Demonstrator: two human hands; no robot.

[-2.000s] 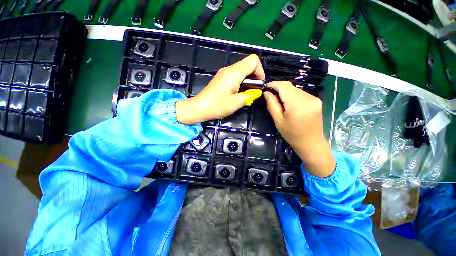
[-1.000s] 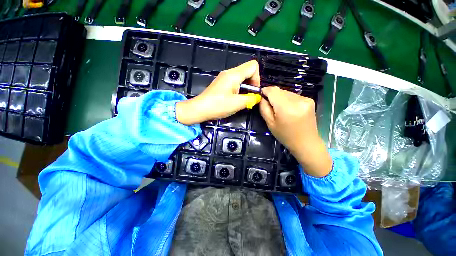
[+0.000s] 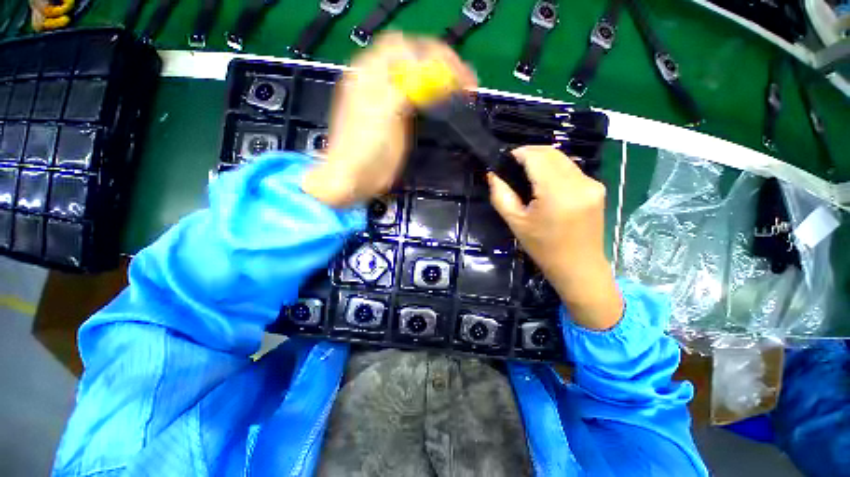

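A black strap [image 3: 477, 135] runs blurred between my two hands above the black blister tray [image 3: 436, 217]. My left hand [image 3: 382, 116] is raised near the tray's back edge, blurred, with a yellow finger cot, and holds the strap's upper end. A watch case at that end is hidden or too blurred to tell. My right hand [image 3: 559, 210] pinches the strap's lower end between thumb and fingers. Several grey watch cases [image 3: 431, 273] lie back up in the tray pockets. Black straps [image 3: 550, 126] lie in the tray's upper right.
Strapped watches [image 3: 604, 35] lie on the green belt [image 3: 708, 126] beyond the pale edging. Stacked black trays [image 3: 51, 154] stand at the left. A clear plastic bag [image 3: 718, 252] with black straps lies at the right. Another person's hand [image 3: 51, 11] shows at the top left.
My left hand has swung up and away from my right hand, and the black strap now shows between them. My right hand has barely moved. The watches on the belt have shifted left.
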